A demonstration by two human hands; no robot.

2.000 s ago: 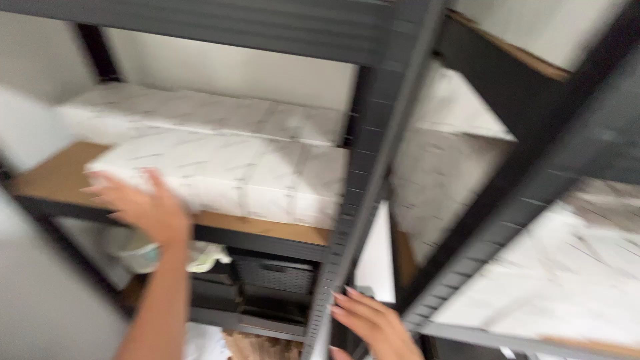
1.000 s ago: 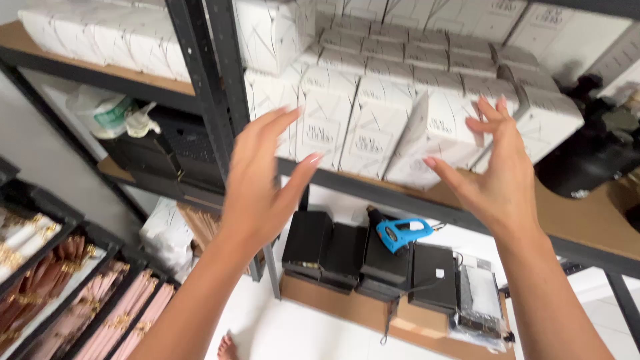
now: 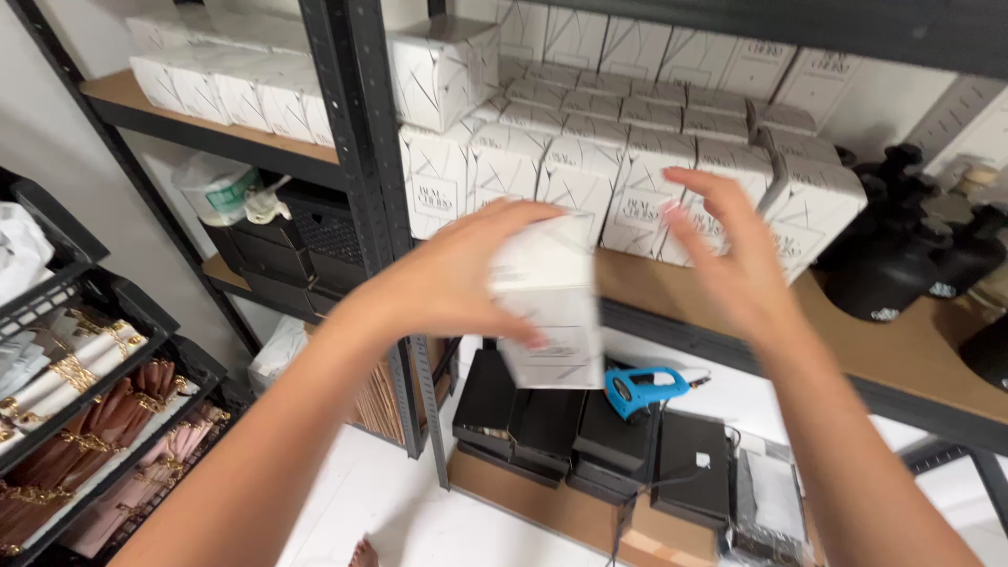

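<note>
My left hand [image 3: 441,272] grips a white patterned cardboard box [image 3: 551,303], thumb across its front and fingers behind its upper edge. The box is held just off the shelf front and is a little blurred. To its right, my right hand [image 3: 728,252] has its fingers apart, in front of the row of similar white boxes [image 3: 650,197]; whether its fingertips touch them is unclear. Behind that front row stand several more rows, with a larger white box [image 3: 445,71] on top at the left.
Black bottles [image 3: 882,260] stand at the shelf's right. Below are black boxes [image 3: 693,465] and a blue handheld tool [image 3: 642,390] with a cable. A black metal upright [image 3: 366,142] divides the shelving. At left, black baskets [image 3: 150,307] hold packaged goods; a foot shows on the floor.
My left hand has taken hold of a white box, which is now clear of the shelf. The view has swung from the left shelving towards the boxes.
</note>
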